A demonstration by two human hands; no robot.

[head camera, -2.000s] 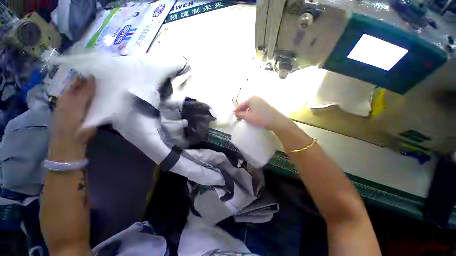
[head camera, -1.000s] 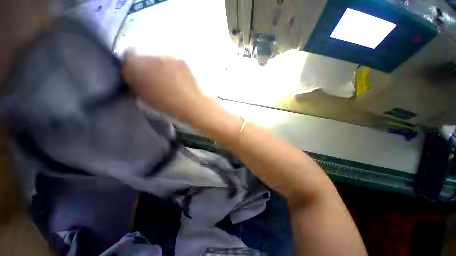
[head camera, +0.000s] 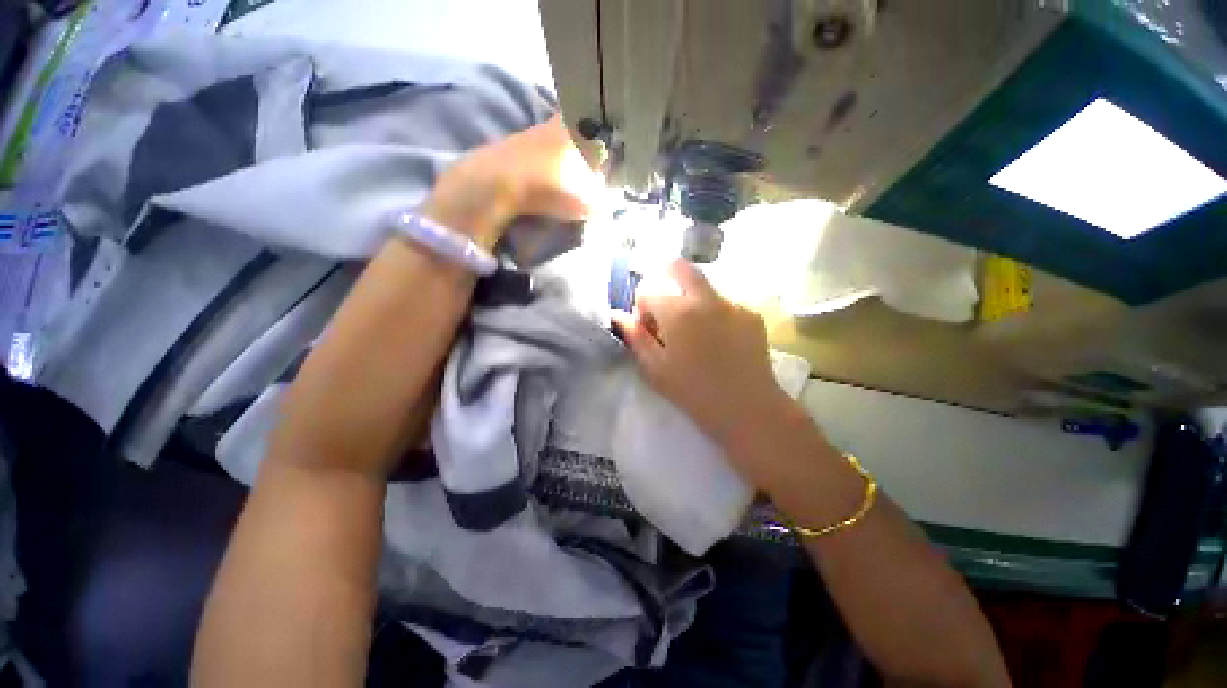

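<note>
The light grey and charcoal garment lies crumpled on the table left of the needle and hangs over the front edge. My left hand is on the cloth just left of the presser foot, its fingertips lost in the lamp glare. My right hand is just in front of the foot, fingers bent at the cloth edge; its exact grip cannot be told. A pale piece hangs below my right hand over the table edge. Another small pale piece lies under the machine arm.
The machine head stands over the work, with a white screen at right. A yellow sticker is on the machine. A black phone is at the right table edge. Printed packaging lies at far left.
The garment has been spread over the table at left. My left hand has come to the needle area, and my right hand has moved back from the left to the presser foot.
</note>
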